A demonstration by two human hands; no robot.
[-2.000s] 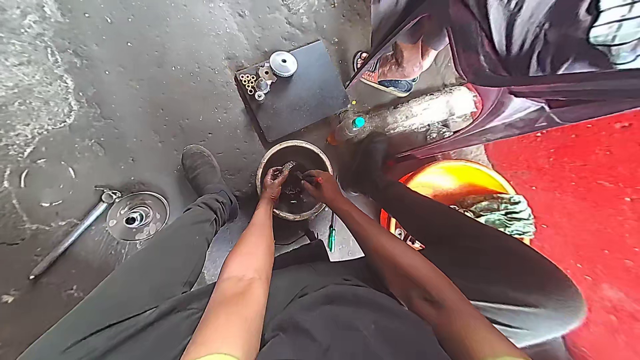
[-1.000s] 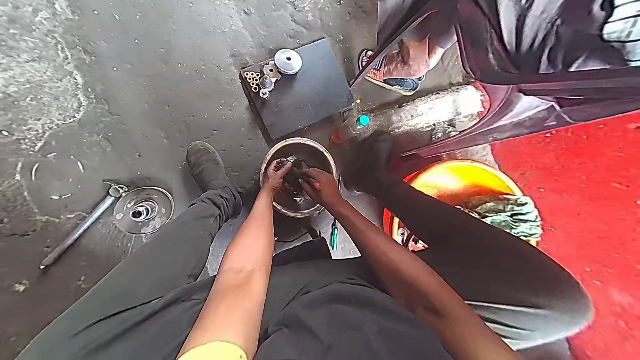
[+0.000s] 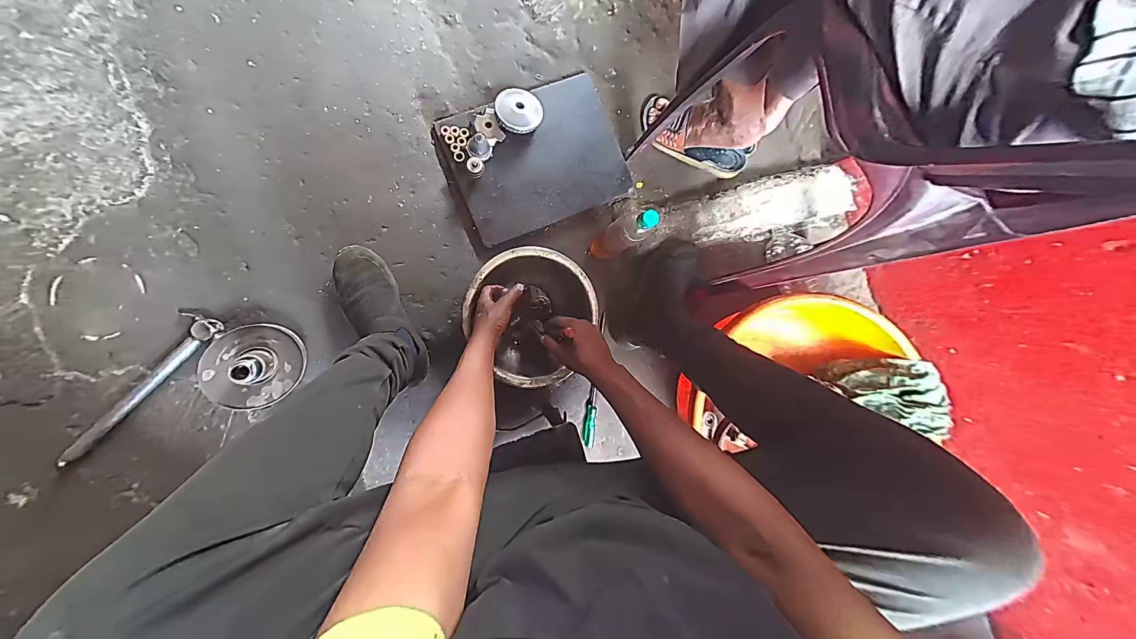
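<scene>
Between my legs stands a round metal basin with dark contents. Inside its rim, my left hand grips a dark, greasy part with fingers and thumb. My right hand is at the lower right of that part, fingers curled; whether it holds something small there is hard to tell. A screwdriver with a green handle lies just outside the basin, below my right wrist. Beyond the basin, a dark flat slab carries a round metal pulley-like wheel, several small rings and other small metal parts.
A hammer and a metal disc with a hub lie on the floor at left. At right are a bottle with a green cap, an orange tub with a green cloth, and a person's sandalled foot.
Both hands stay at the basin, with small shifts of the fingers around the dark part. The things on the slab and floor keep their places.
</scene>
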